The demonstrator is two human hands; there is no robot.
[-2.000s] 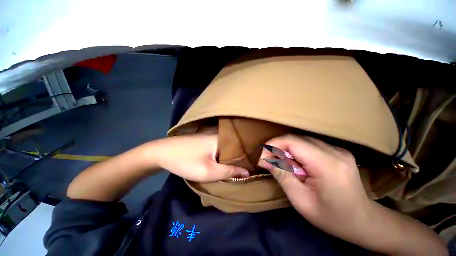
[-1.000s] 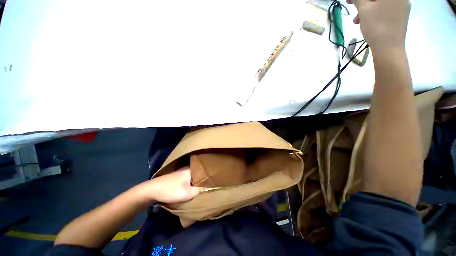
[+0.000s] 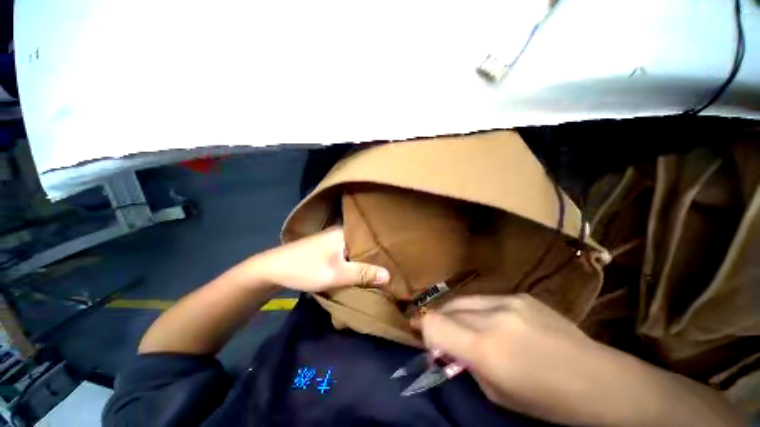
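Note:
The tan bag body (image 3: 450,163) lies on the lap with its mouth open, showing the brown lining (image 3: 417,238). My left hand (image 3: 325,263) grips the near left edge of the mouth and the lining, its thumb inside and its fingers partly hidden. My right hand (image 3: 500,338) is at the near edge, fingertips on the zip end beside the white brand label (image 3: 432,293). It holds the thread snips (image 3: 427,379) in the palm, with the two blades apart and pointing left over the dark clothing.
The white table (image 3: 250,75) runs across the top, with a brush (image 3: 492,68) and a black cord (image 3: 729,79) on it. More brown bags (image 3: 708,242) are at the right. A metal table leg (image 3: 125,200) stands at the left.
My right hand has come back from the table to the bag's near edge, with the snips in its palm. My left hand still holds the bag; the mouth shows wider and the label is visible.

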